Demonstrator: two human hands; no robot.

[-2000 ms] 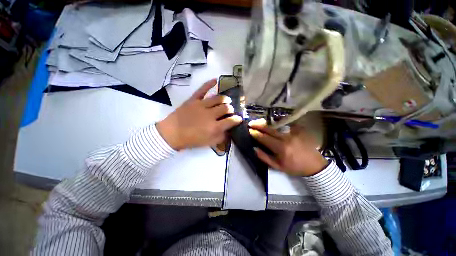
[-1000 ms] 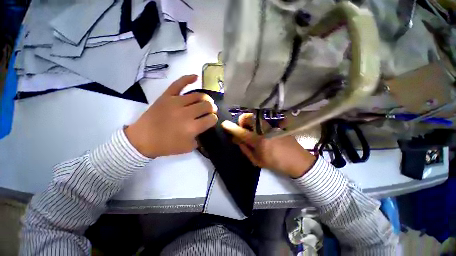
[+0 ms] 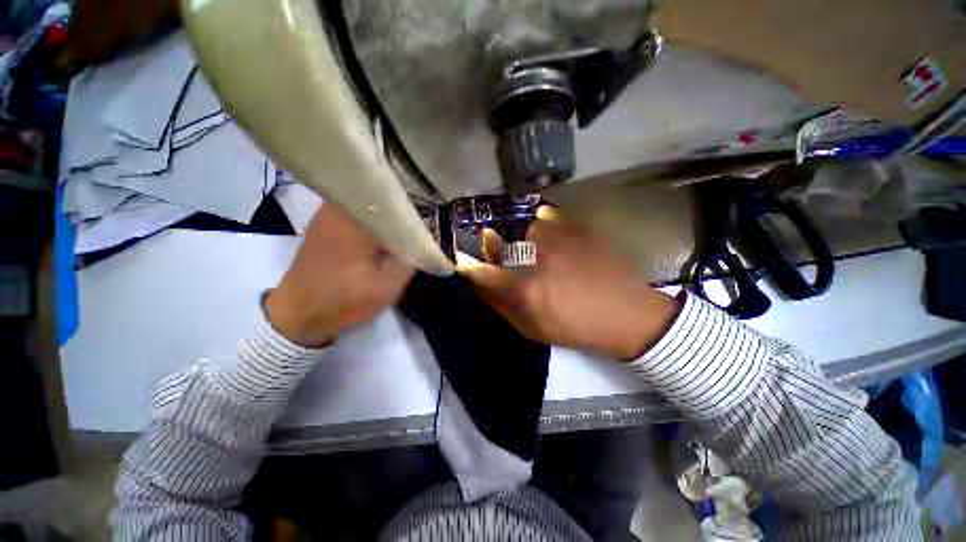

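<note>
A black panel (image 3: 482,360) with a pale grey piece (image 3: 479,455) under it runs from the presser foot (image 3: 498,217) down over the table's front edge. My left hand (image 3: 344,275) lies on the cloth's upper left side, its fingertips partly hidden behind the cream curved guard (image 3: 307,138). My right hand (image 3: 577,286) is at the cloth's upper right, fingers close to the presser foot and partly behind a small knurled knob (image 3: 518,254). Both hands hold the cloth against the machine bed. The needle itself cannot be made out.
The sewing machine head (image 3: 455,106) looms large above the hands. A pile of grey and black cut pieces (image 3: 159,159) lies at the left. Black-handled scissors (image 3: 789,249) lie right of the needle area. A blue stick (image 3: 890,146) rests on the machine. A dark box (image 3: 943,265) is at the far right.
The view has moved closer to the machine head, so the guard now covers part of my left hand. The black panel hangs further over the table's edge than at first.
</note>
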